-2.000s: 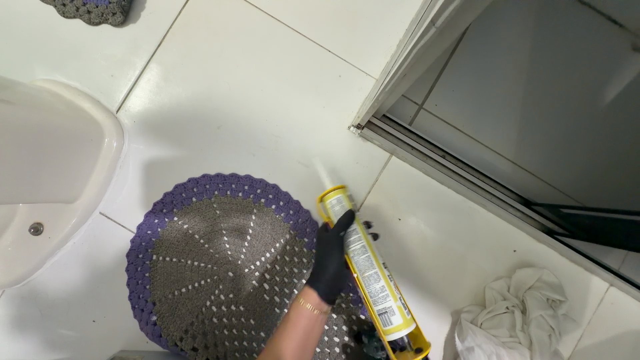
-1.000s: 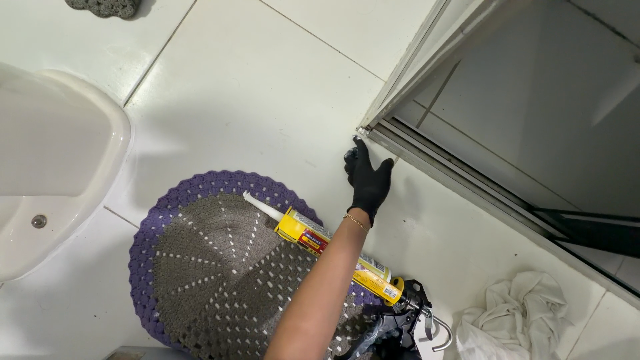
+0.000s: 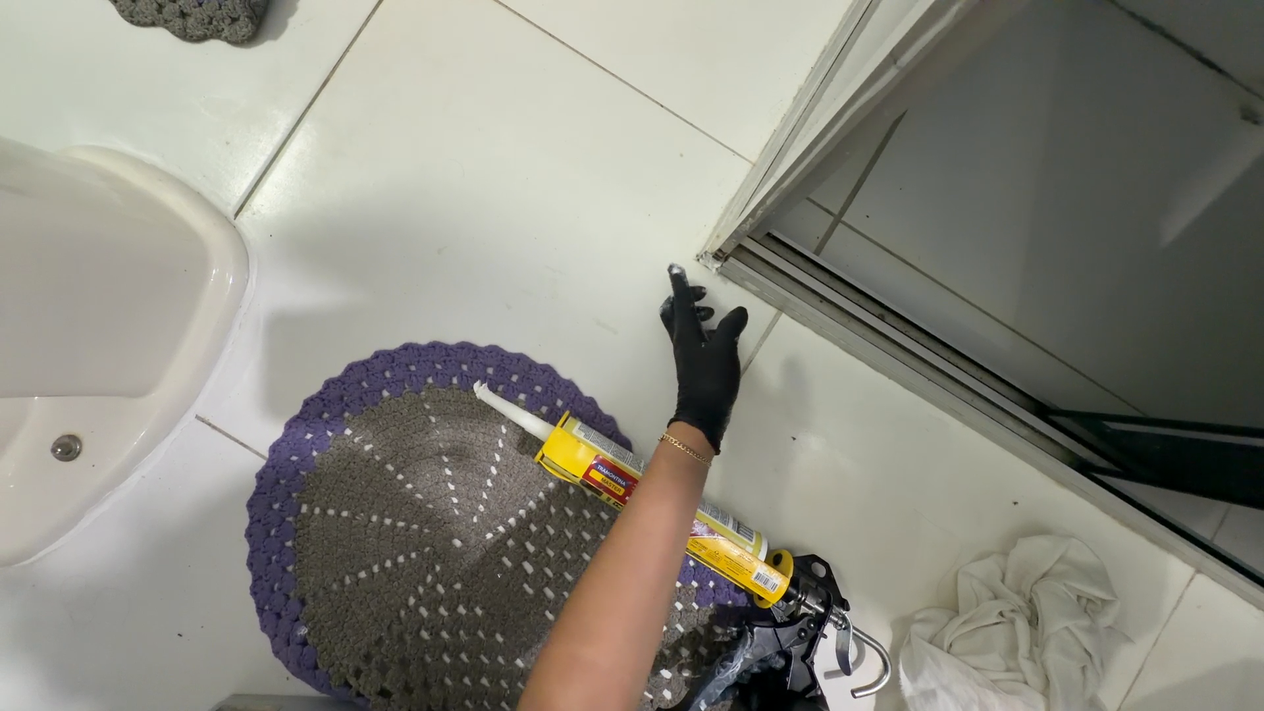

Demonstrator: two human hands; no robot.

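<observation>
My left hand (image 3: 706, 370), in a black glove, is held over the white floor tiles with its fingers apart and nothing in them. White paste coats its index fingertip, just left of the shower frame's corner (image 3: 713, 255), where a white smear shows. A Tramontina caulking gun (image 3: 810, 592) holds a yellow sealant cartridge (image 3: 592, 459), its white nozzle (image 3: 509, 410) pointing up-left above the crocheted mat. My left forearm crosses in front of the cartridge. At the bottom edge my right hand (image 3: 775, 686), also black-gloved and partly cut off, grips the gun's handle.
A round grey and purple crocheted mat (image 3: 395, 494) lies on the floor. To the left stands a white ceramic bathroom fixture (image 3: 212, 296). A crumpled white cloth (image 3: 1027, 612) lies at lower right, below the metal shower track (image 3: 918, 375). Another crocheted piece (image 3: 202, 15) is at the top left.
My left hand let go of the cartridge and reached to the frame's corner; it has since drawn slightly down from it. The gun's nozzle has swung left over the mat.
</observation>
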